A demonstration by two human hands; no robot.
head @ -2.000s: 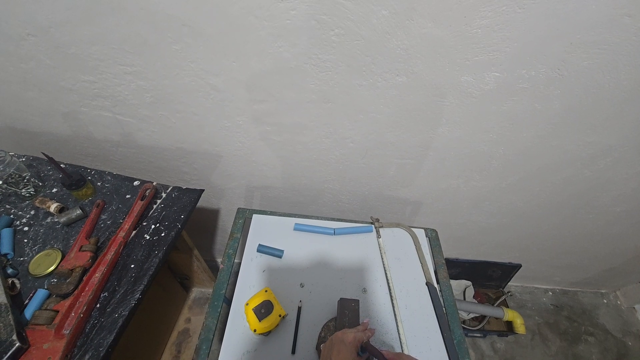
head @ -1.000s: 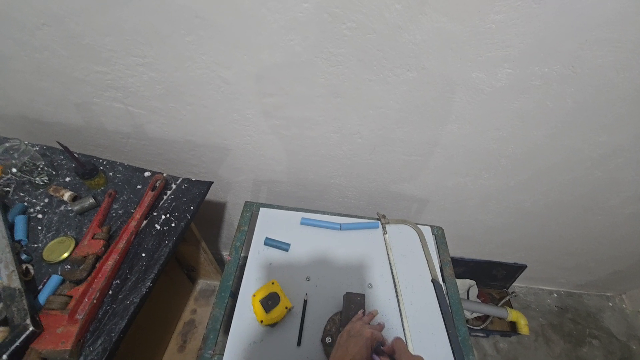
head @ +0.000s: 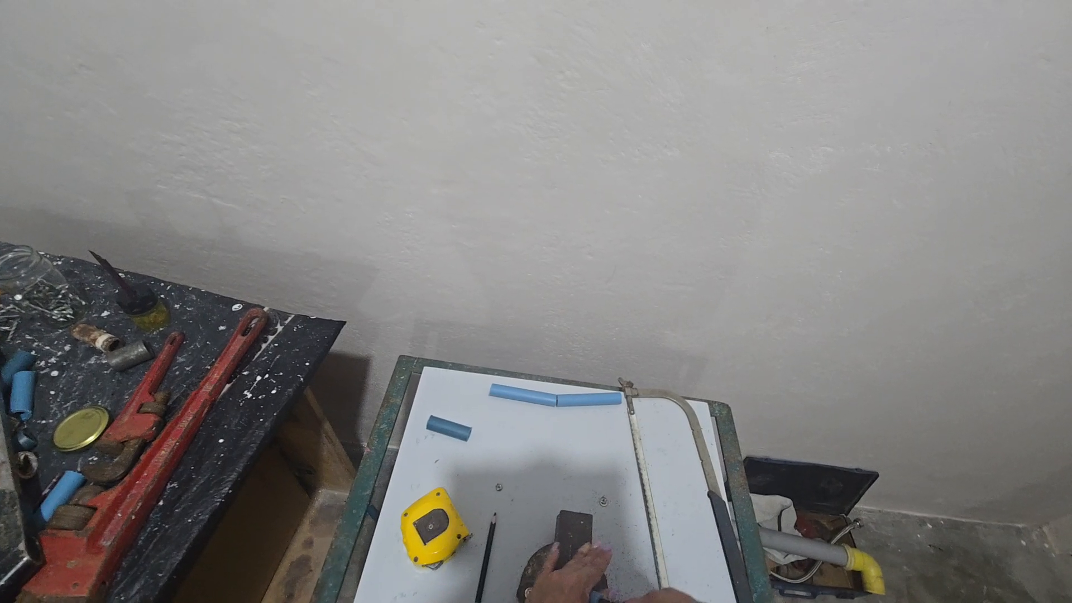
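Note:
My left hand (head: 571, 576) lies on a dark metal block, perhaps part of a small vise (head: 574, 536), at the bottom centre. Its fingers touch the block; their grip is unclear. A bit of something blue shows between the hands. Only the top of my right hand (head: 662, 597) enters at the bottom edge, and what it holds is hidden. To the right lies a hacksaw (head: 699, 427). Left of the hands are a pencil (head: 487, 557) and a yellow tape measure (head: 434, 528). Blue pipe pieces (head: 523, 394) lie near the board's far edge, with a shorter blue piece (head: 449, 428) nearer.
The white board (head: 536, 452) sits on a green-framed table (head: 360, 511). At left, a black paint-spotted bench (head: 285, 352) carries red pipe wrenches (head: 180, 435), blue pipe pieces, a round lid (head: 81, 428) and screws. An open case (head: 808, 486) stands on the floor at right.
Compared with the oldest frame, my left hand's fingers have spread onto the dark block. The tools and blue pieces on the board have stayed in place.

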